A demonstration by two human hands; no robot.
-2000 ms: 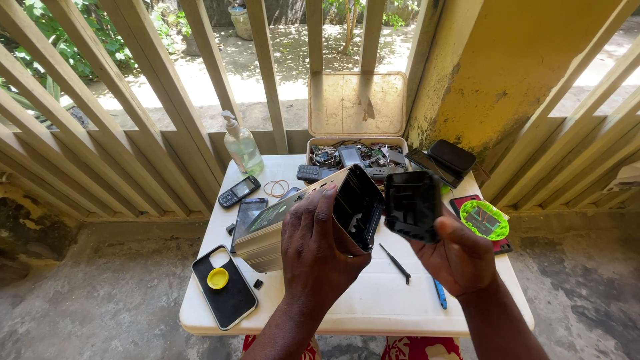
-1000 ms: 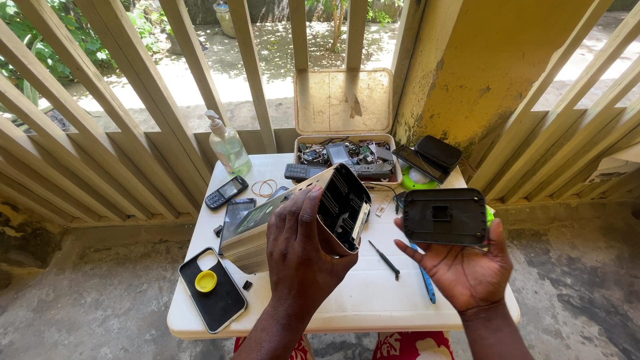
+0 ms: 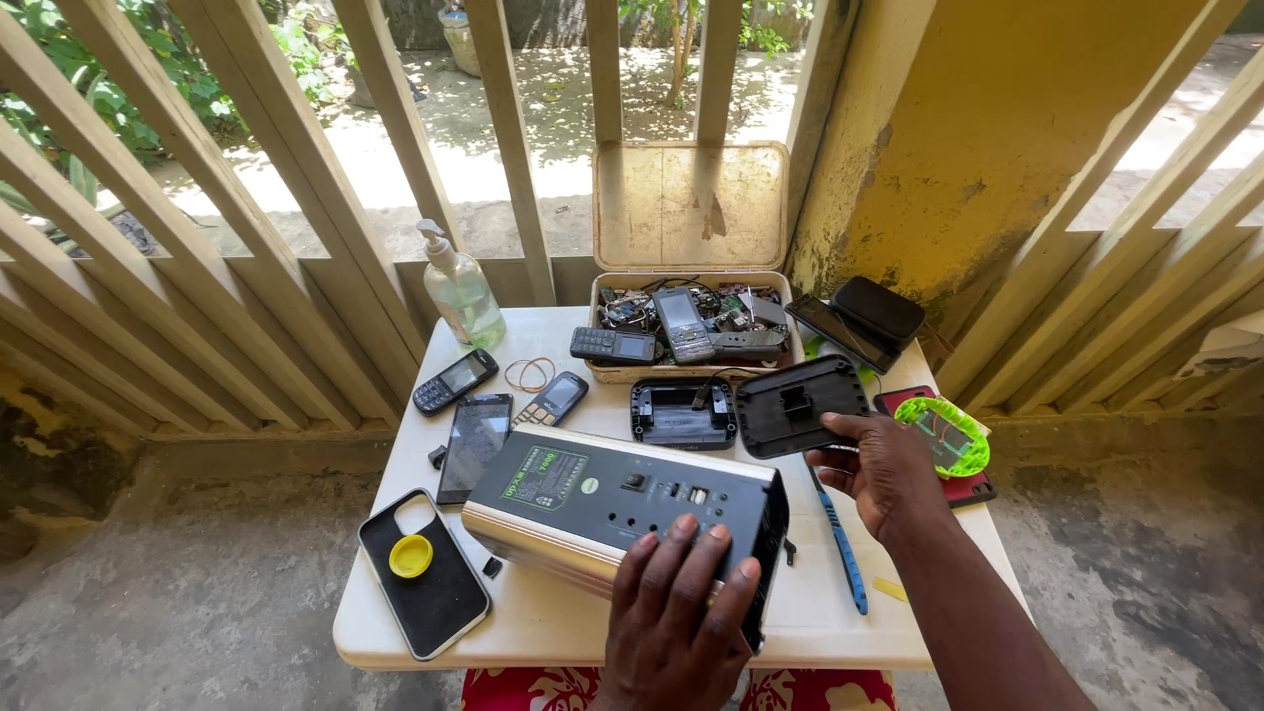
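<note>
My left hand (image 3: pixel 681 612) rests with spread fingers on the near right part of a metal-cased electronic device (image 3: pixel 622 504) with sockets and buttons on its upper face, lying on the white table. Between thumb and fingers, my right hand (image 3: pixel 879 469) holds a black plastic end cover (image 3: pixel 802 405) by its near edge. Left of that cover, a second black plastic cover (image 3: pixel 683 415) lies on the table with its hollow side up. A blue-handled tool (image 3: pixel 841 548) lies just below my right hand. The device's right end, toward my left fingers, is dark; its inside is hidden.
Behind stands a box (image 3: pixel 691 373) of circuit boards and phones, lid raised. At left are a pump bottle (image 3: pixel 464 296), keypad phones (image 3: pixel 456 381), a dark touchscreen phone (image 3: pixel 476 449) and a phone case (image 3: pixel 449 602) holding a yellow cap. A green plastic ring (image 3: pixel 973 449) lies right.
The device, earlier tilted up in my left hand, now lies on the table under that hand. My right hand has moved the black cover inward, beside the second cover.
</note>
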